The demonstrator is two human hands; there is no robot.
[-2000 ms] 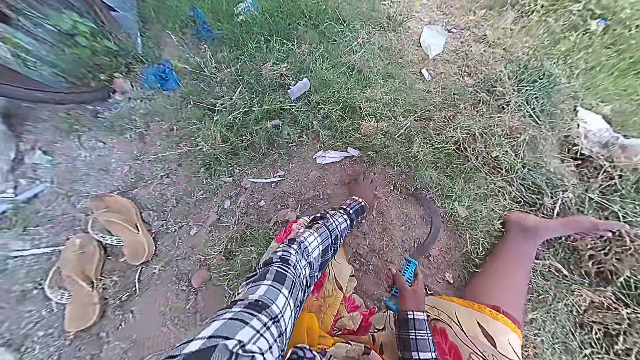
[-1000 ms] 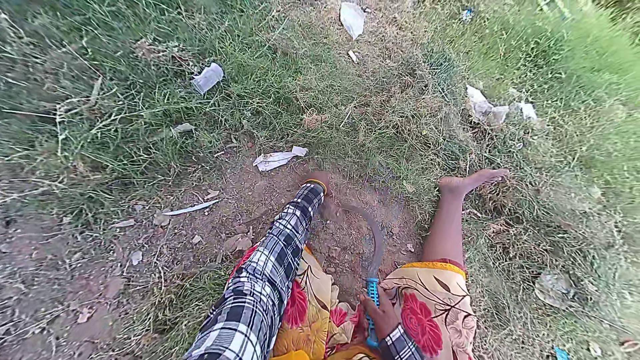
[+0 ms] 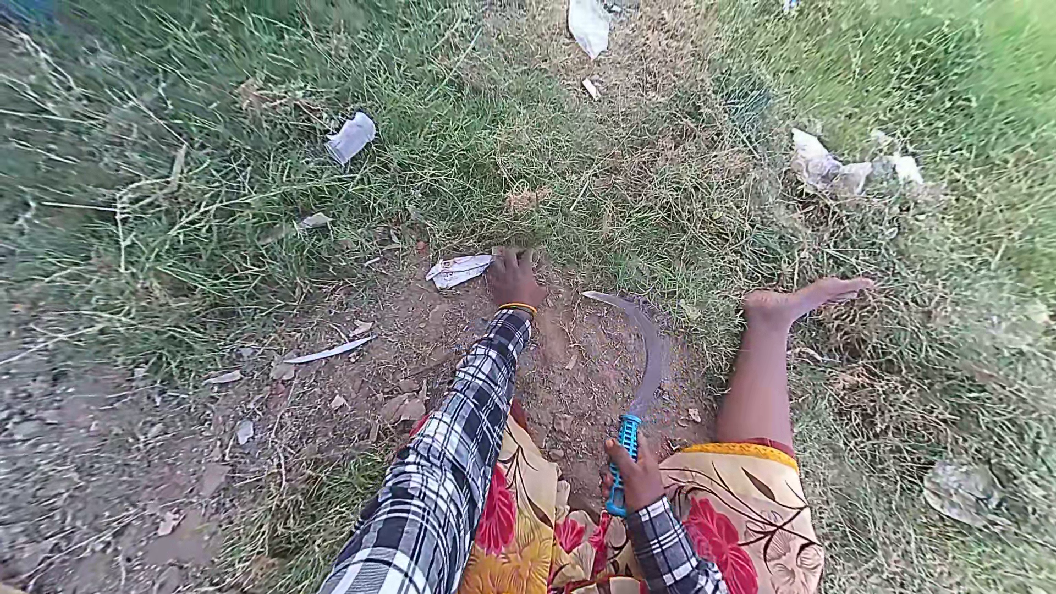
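My right hand [image 3: 638, 477] is closed around the blue handle [image 3: 624, 454] of a sickle. Its curved metal blade [image 3: 652, 355] lies over bare soil, with the tip pointing left. At the edge of the grass [image 3: 569, 219], my left hand [image 3: 515, 280] reaches down, back upward. Its fingertips are partly lost among the stems, so whether it grips any grass cannot be told. A crumpled white scrap [image 3: 462, 271] lies just left of those fingers. Both forearms wear black-and-white checked sleeves, and a yellow-orange band circles the left wrist.
My bare foot [image 3: 804, 299] and lower leg extend at the right, beyond the floral cloth [image 3: 742, 511]. A plastic cup [image 3: 351, 138] lies in the grass at the upper left. White litter [image 3: 589, 26] is at the top, more plastic [image 3: 825, 165] at the right. A pale strip [image 3: 330, 350] rests on the soil.
The view has shifted to the right; the sandals seen earlier are out of frame. My left hand has moved to beside the white scrap. The sickle has stayed in my right hand.
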